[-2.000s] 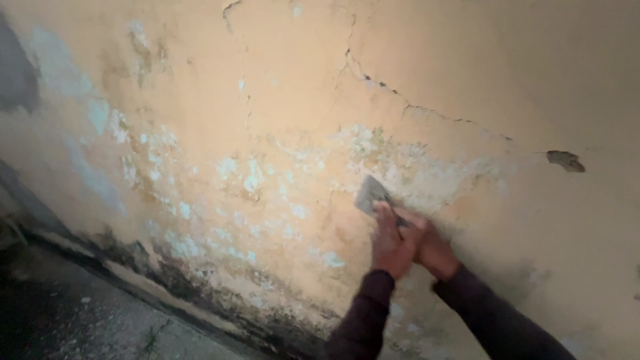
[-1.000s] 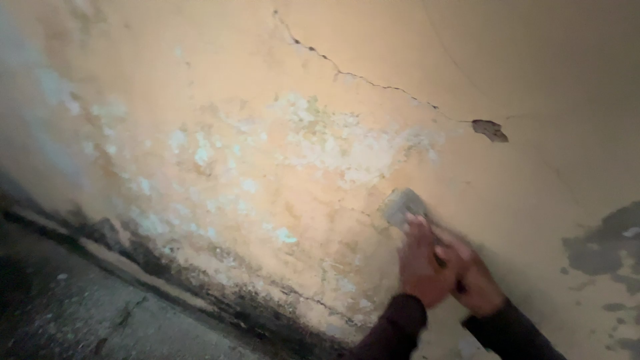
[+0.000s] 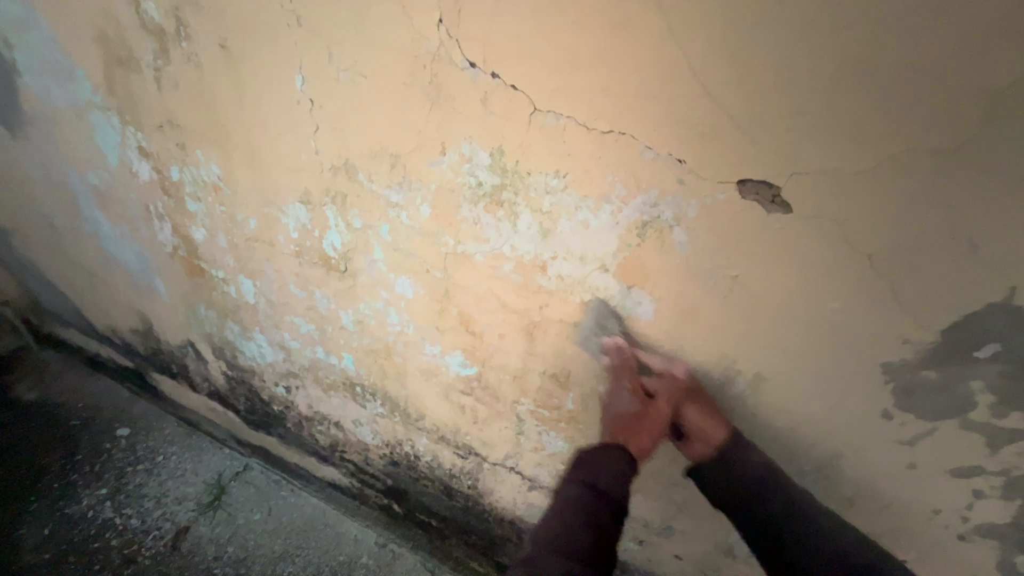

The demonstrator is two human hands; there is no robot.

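Observation:
A flat grey scraper blade (image 3: 602, 326), blurred, lies against the peeling painted wall (image 3: 480, 304), just below a pale patch of bared plaster (image 3: 560, 232). Behind the blade, my left hand (image 3: 636, 408) has its fingers on the tool. My right hand (image 3: 696, 408) is closed around the handle, close beside the left one. The handle is mostly hidden by the fingers. Both forearms wear dark sleeves and come in from the lower right.
A long crack (image 3: 560, 116) runs down to a chipped hole (image 3: 764, 196) in the wall. Grey patches (image 3: 952, 360) show at the right. Blackened stain lines the wall's base (image 3: 384, 496), above a rough concrete floor (image 3: 160, 480) with a small weed (image 3: 218, 492) and scattered flakes.
Both hands and the scraper have moved over the wall, from beside the pale patch two seconds ago to below it. The view has shifted as well.

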